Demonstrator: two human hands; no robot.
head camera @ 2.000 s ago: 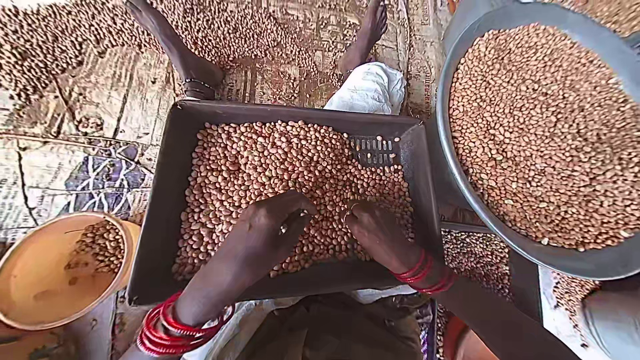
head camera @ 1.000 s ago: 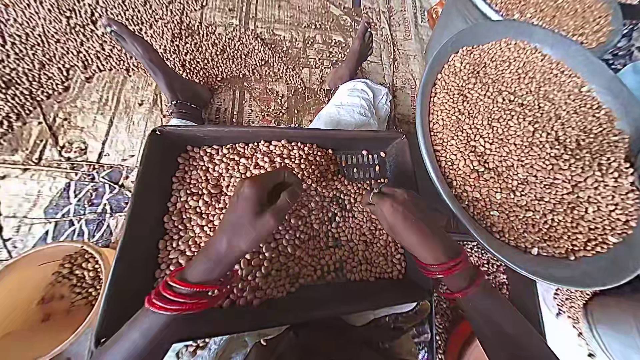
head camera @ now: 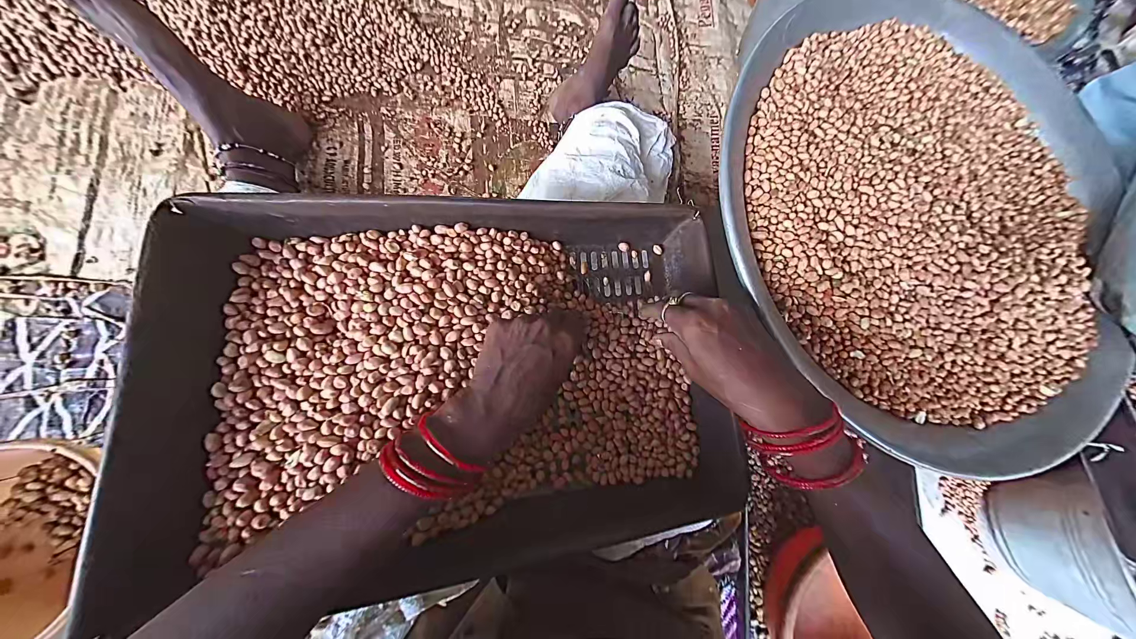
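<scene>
A dark rectangular tray (head camera: 426, 211) lies across my lap, with shelled peanuts (head camera: 355, 328) spread over most of its base. Part of its slotted bottom (head camera: 612, 271) shows at the upper right, a few nuts on it. My left hand (head camera: 528, 364), back upward and fingers curled down, touches the nuts right of the tray's middle; whether it grips any is hidden. Near the right wall, my right hand (head camera: 719, 351), with a ring on one finger, has its fingertips bent together over the nuts; what they hold cannot be seen. Red bangles circle both wrists.
A large metal basin (head camera: 741, 240) full of peanuts stands at the right. An orange bowl (head camera: 27, 586) with darker nuts is at the lower left, another orange container (head camera: 812, 586) at the lower right, beside a metal vessel (head camera: 1056, 532). More nuts (head camera: 311, 53) lie on the printed sacking beyond my feet.
Two seconds ago nuts lay heaped across the tray's middle; now those at the right are spread thinner. My left hand has moved right since a second ago, nearer my right hand.
</scene>
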